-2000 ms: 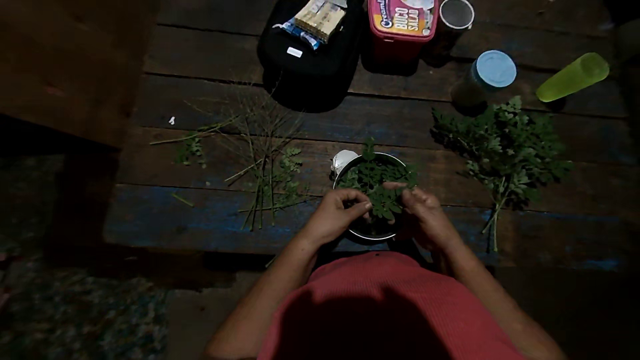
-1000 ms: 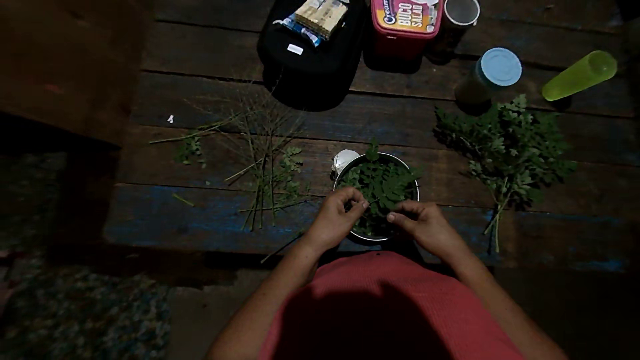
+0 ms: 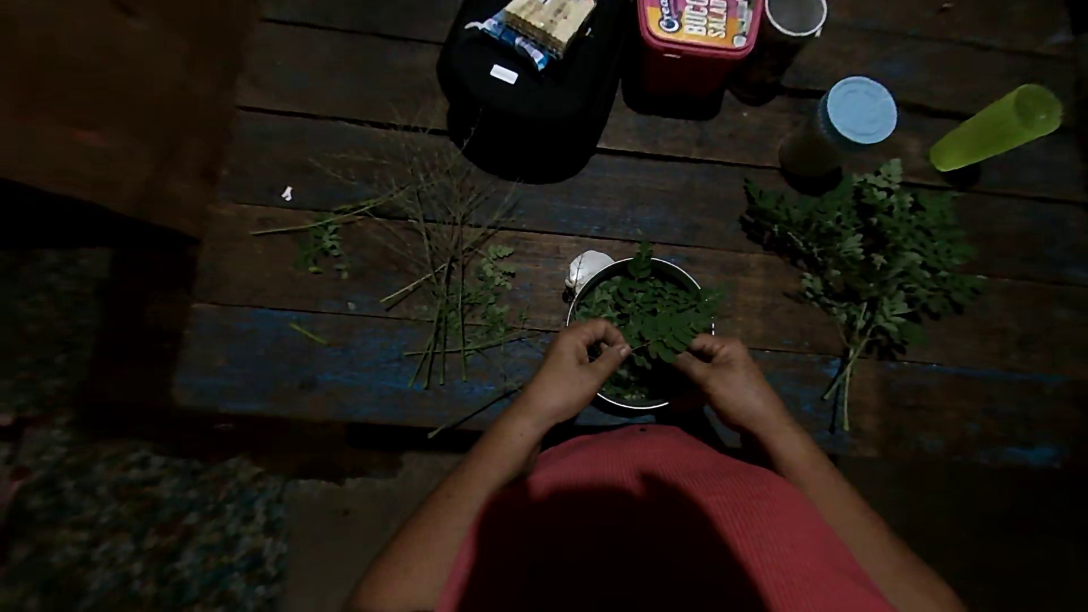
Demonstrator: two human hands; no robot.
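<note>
A round pot (image 3: pixel 634 406) with a pale rim stands near the table's front edge, with green leaves inside. Over its left front rim, my left hand (image 3: pixel 580 365) pinches the stem of a leafy sprig (image 3: pixel 663 333) between thumb and fingers. My right hand (image 3: pixel 722 374) is at the sprig's right side, over the right rim, fingers curled; whether it grips a leaf is too dark to tell. A leafy bunch (image 3: pixel 875 263) lies to the right, its stems toward me. Mostly bare stems (image 3: pixel 446 289) lie in a loose pile to the left.
Behind the pot are a black case (image 3: pixel 531 110) with wrapped packs on it, a red tub (image 3: pixel 688 72), a cup (image 3: pixel 795 17), a blue-lidded jar (image 3: pixel 860 110) and a green tumbler (image 3: pixel 994 127). A white object (image 3: pixel 588 270) touches or nearly touches the pot's back left. Gaps run between the table planks (image 3: pixel 680 183).
My right hand has moved a little right, away from my left hand, since a second ago. A thin stem shows at the front edge left of my left arm, unseen two seconds ago.
</note>
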